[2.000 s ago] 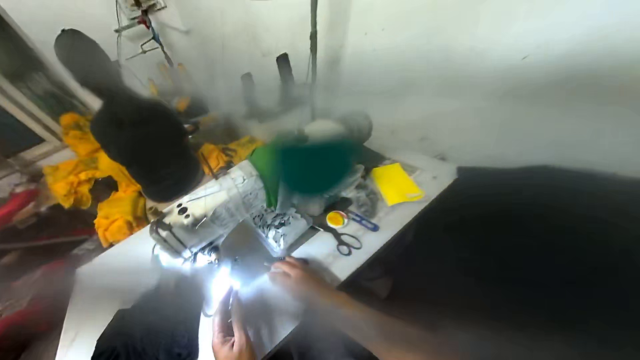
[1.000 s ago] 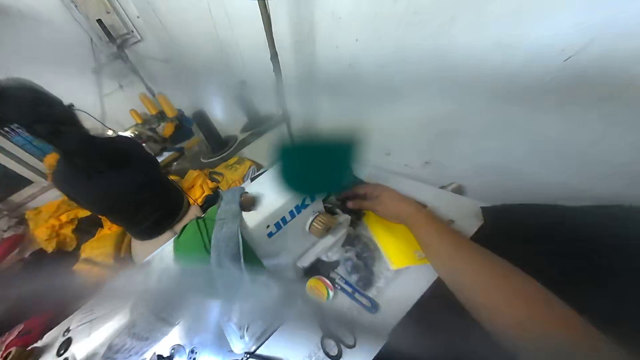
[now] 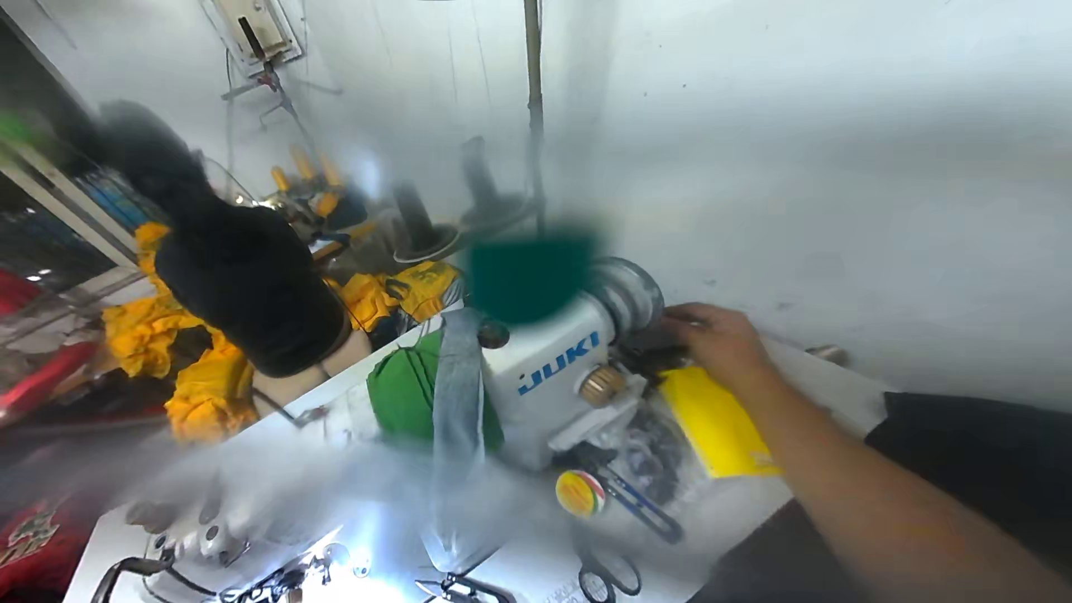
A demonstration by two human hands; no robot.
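Note:
A white Juki sewing machine [image 3: 536,394] stands on the white table, its metal handwheel [image 3: 626,295] at the right end. My right hand [image 3: 712,335] reaches behind the yellow sheet [image 3: 718,423], close to the handwheel; its fingertips are at a dark item, and whether they grip it is unclear. Green cloth [image 3: 406,389] and a grey fabric strip [image 3: 458,385] lie over the machine. In front are a round yellow-and-red tin [image 3: 579,493], a blue-handled tool [image 3: 641,502] and black-handled scissors [image 3: 607,578]. My left hand is out of view.
A person in a black top [image 3: 251,285] sits beyond the table, beside yellow garments [image 3: 209,394]. Thread stands [image 3: 419,230] rise behind the machine. Dark fabric [image 3: 980,469] lies at the right. Small metal snips [image 3: 461,590] are at the front edge of view.
Two seconds ago both hands were near the lit needle area. My right hand has since moved to beside the handwheel, and my left hand has left the view. The view has shifted.

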